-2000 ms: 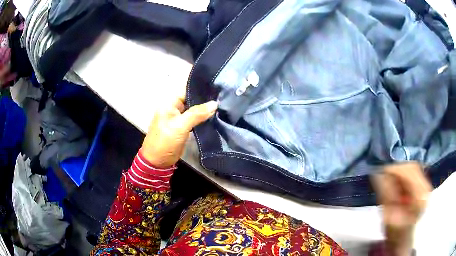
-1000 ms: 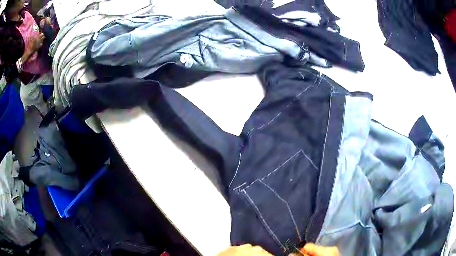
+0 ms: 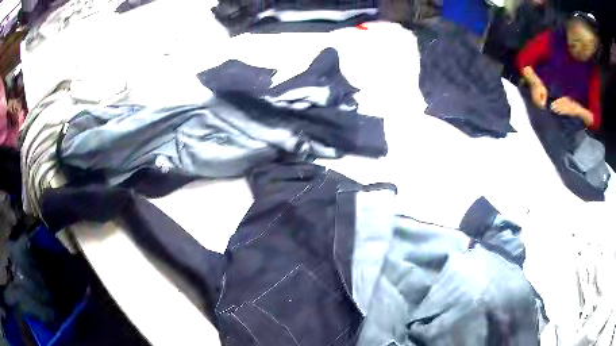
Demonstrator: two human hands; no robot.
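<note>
A dark denim jacket (image 3: 290, 257) lies at lower centre, its dark outside up on the left half, with pale stitch lines of a pocket panel near the bottom edge. Its pale blue inside (image 3: 439, 284) shows on the right. One dark sleeve (image 3: 169, 243) stretches to the left edge of the table. A small dark cuff (image 3: 479, 216) stands at the right. The lower part of the jacket is cut off by the frame. Neither my left hand nor my right hand is in view.
Another garment, pale inside out (image 3: 202, 138), lies behind. Several dark pieces (image 3: 466, 81) lie on the white table (image 3: 398, 155). A pale folded pile (image 3: 40, 149) is at the left edge. A blue bin (image 3: 61, 321) is at lower left. Another person (image 3: 564, 74) handles dark cloth at far right.
The view has lifted and shifted right, bringing the other person in. The jacket has turned from pale inside to dark outside on its left half. My hands have left the frame.
</note>
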